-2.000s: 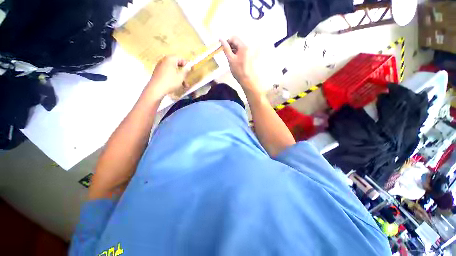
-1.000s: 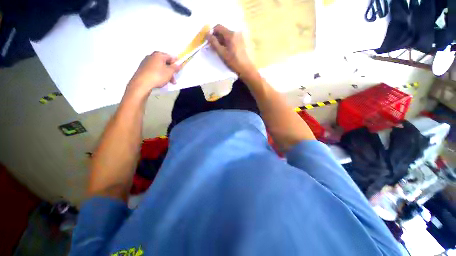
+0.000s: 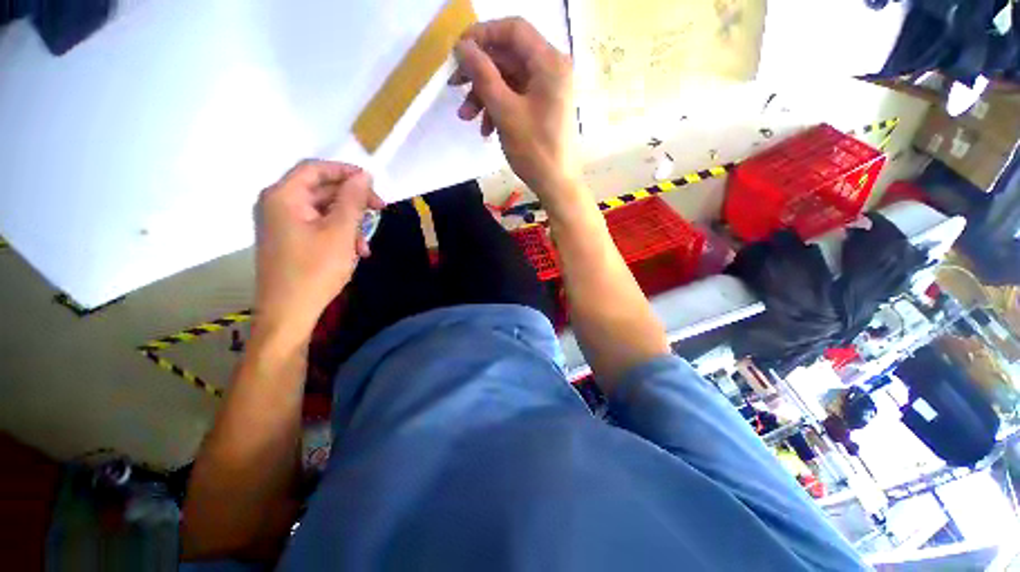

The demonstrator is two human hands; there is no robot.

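Observation:
A narrow yellow-tan card strip [image 3: 414, 78] lies slanted over the white table sheet [image 3: 168, 145]. My right hand [image 3: 520, 95] has thumb and forefinger pinched at the strip's upper right edge, its other fingers curled. My left hand [image 3: 313, 229] is below the strip's lower end, closed on a small round tape roll [image 3: 368, 223], mostly hidden by the fingers. A faint pale band seems to run beside the strip between the hands; its ends are unclear.
A larger yellow-brown card sheet [image 3: 671, 56] lies right of my right hand. Dark fabric [image 3: 67, 20] is at the upper left. Red crates [image 3: 800, 179] and draped black cloth [image 3: 833, 285] are at the right, beyond striped floor tape [image 3: 682, 182].
The view has shifted, so the large card sits farther right. My hands have moved apart; my left hand has left the strip's lower end, and the tape roll now shows in it.

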